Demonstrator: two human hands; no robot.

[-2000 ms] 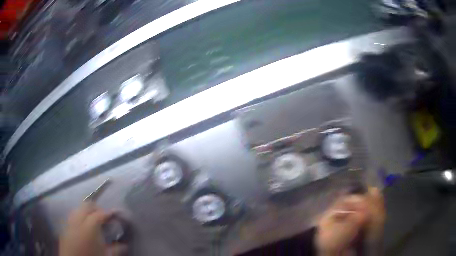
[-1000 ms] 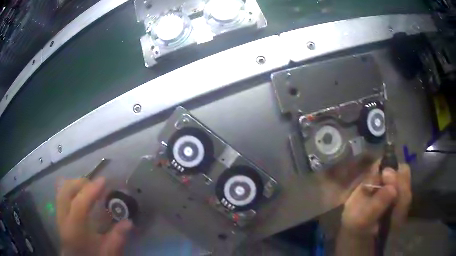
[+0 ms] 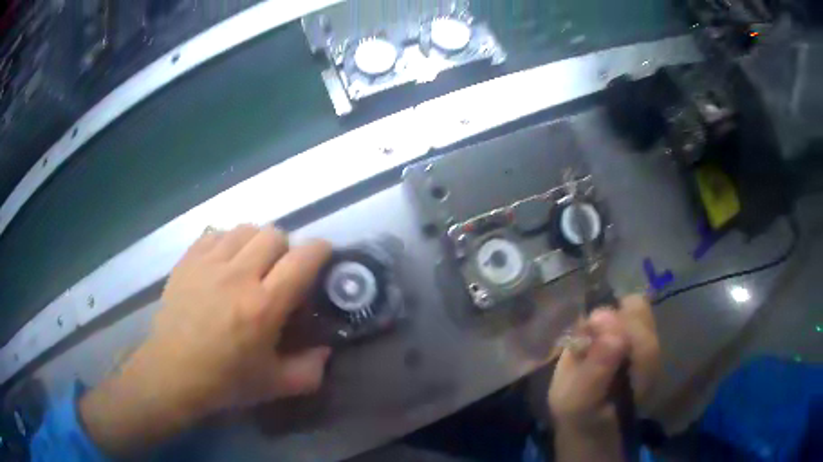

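Note:
My left hand (image 3: 239,307) reaches over the left fixture (image 3: 390,320), with fingers and thumb around its left part. One black-rimmed round unit (image 3: 352,286) shows beside my fingertips; the rest of that fixture is hidden under the hand. My right hand (image 3: 600,361) holds a soldering iron (image 3: 603,293), dark handle down, its shaft pointing up over the right round unit (image 3: 578,224) of the right fixture (image 3: 514,167). Blur hides whether the tip touches. A pale disc without a black ring (image 3: 499,260) sits left of that unit.
A green conveyor (image 3: 230,135) with silver rails (image 3: 298,194) runs behind the grey bench. It carries a fixture with two bright discs (image 3: 413,61). At the right are dark equipment with a yellow patch (image 3: 717,194), a black cable (image 3: 731,273) and blue marks (image 3: 659,273). Blue fabric (image 3: 767,411) shows lower right.
The view has shifted. My left hand has moved from beside a small round unit at the far left onto the left fixture. My right hand still holds the iron near the right fixture.

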